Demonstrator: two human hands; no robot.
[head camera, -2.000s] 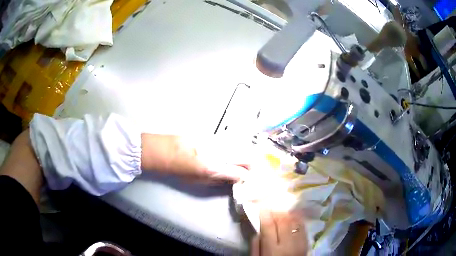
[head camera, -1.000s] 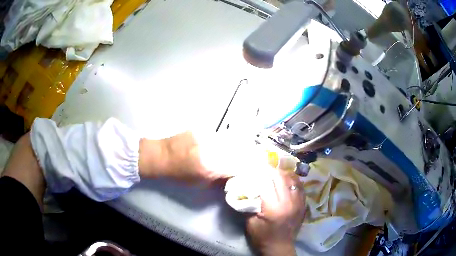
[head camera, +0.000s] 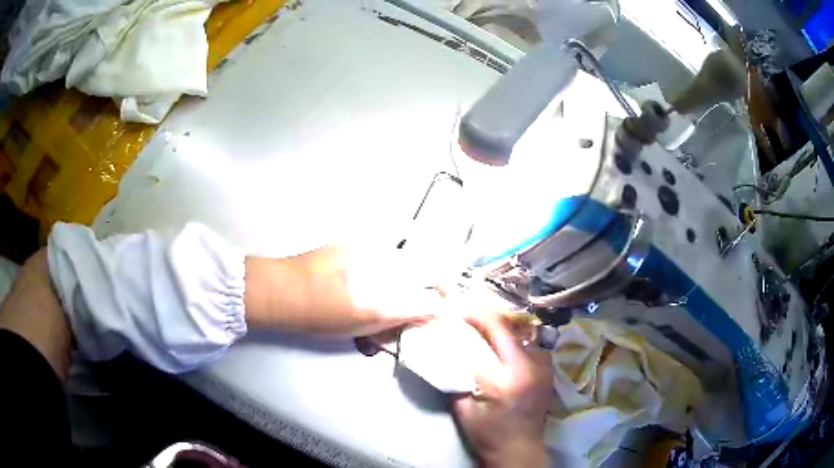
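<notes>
A cream garment piece (head camera: 622, 375) lies bunched right of the needle area, under the sewing machine head (head camera: 585, 196). A whiter folded part of cloth (head camera: 441, 355) shows between my hands. My left hand (head camera: 366, 297) lies flat on the table left of the presser foot (head camera: 512, 279), its fingers washed out by glare at the cloth's edge. My right hand (head camera: 507, 384) is closed around the folded cloth just below the presser foot, thumb and fingers near the needle area. The needle itself cannot be made out.
A grey lamp arm (head camera: 517, 105) stands above the machine bed. A crumpled pile of cream cloth (head camera: 146, 55) lies upper left on a shiny yellow-brown taped package (head camera: 73, 155). The white table's front edge (head camera: 302, 437) curves below my hands.
The folded cloth between my hands now shows as a larger, flatter white shape. My right hand has come up from the lower edge over the last two seconds. My left hand stays nearly in place.
</notes>
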